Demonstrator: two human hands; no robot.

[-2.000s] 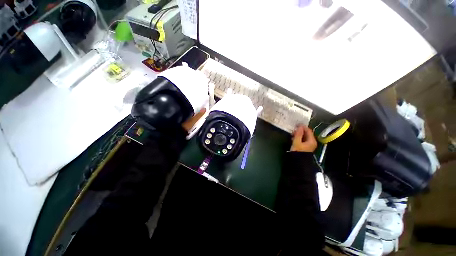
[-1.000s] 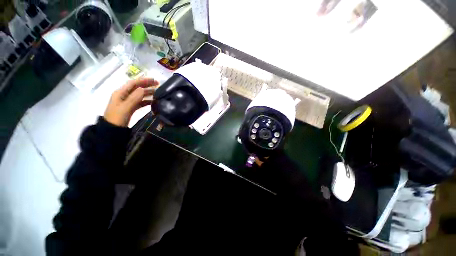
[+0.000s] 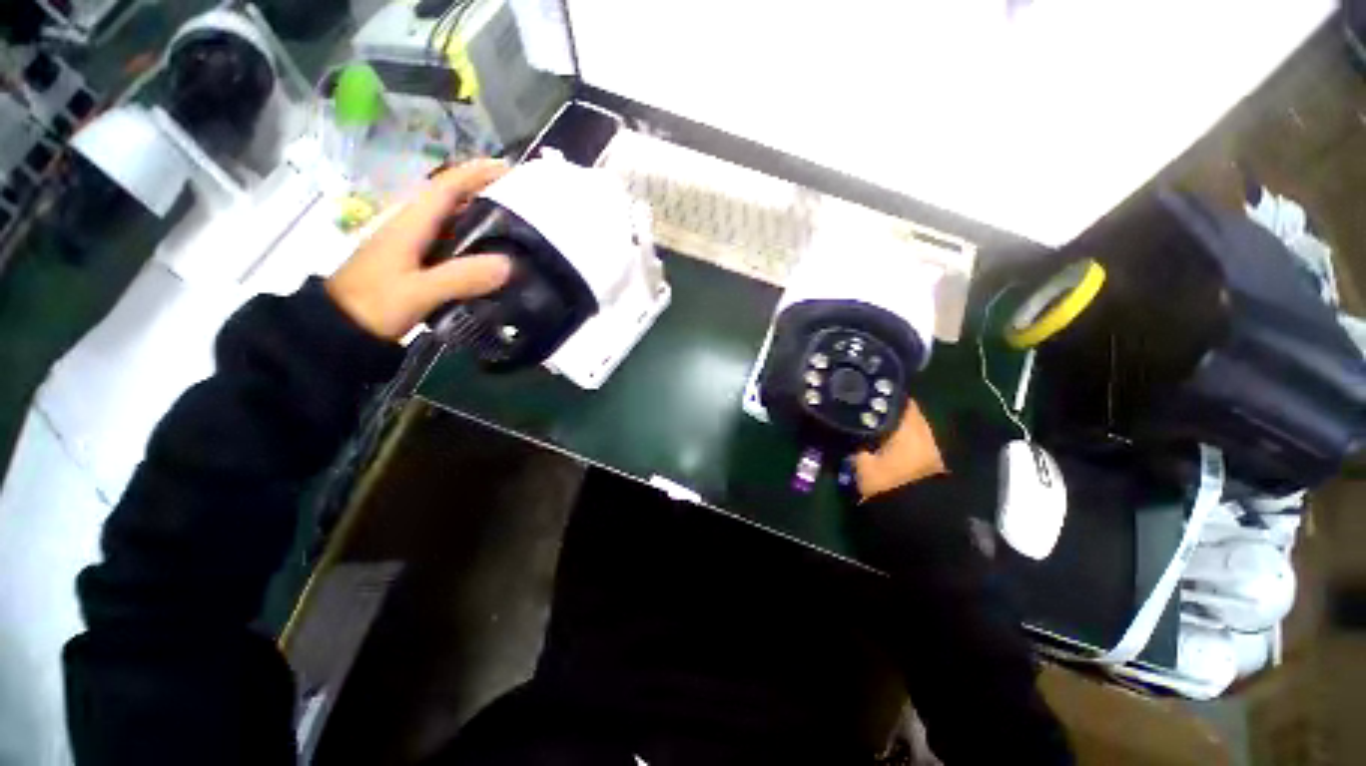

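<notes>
The left PTZ camera [image 3: 577, 210] stands on the bench with its black ball head turned to show a grille. My left hand [image 3: 412, 255] grips that ball head, thumb in front and fingers over the top. The right PTZ camera [image 3: 850, 382] faces me, its ring of round LEDs visible. A small purple-pink piece [image 3: 808, 469] sticks out below its lens. My right hand [image 3: 902, 454] is at the lower right of this ball head; its fingertips are partly hidden. A bit of a blue-purple tool [image 3: 847, 478] shows beside them; whether it is held is unclear.
The keyboard [image 3: 704, 202] lies behind the cameras, under the bright monitor [image 3: 929, 105]. A smartphone [image 3: 577, 135] is behind the left camera. Yellow tape [image 3: 1058, 304], a white mouse [image 3: 1032, 500] and a dark rounded box [image 3: 1243, 344] are at right. White sheets [image 3: 135, 374] lie at left.
My left hand has moved onto the left camera's ball head, which has rotated to show its grille. My right hand moved from the keyboard to the right camera, which now stands further from the left one.
</notes>
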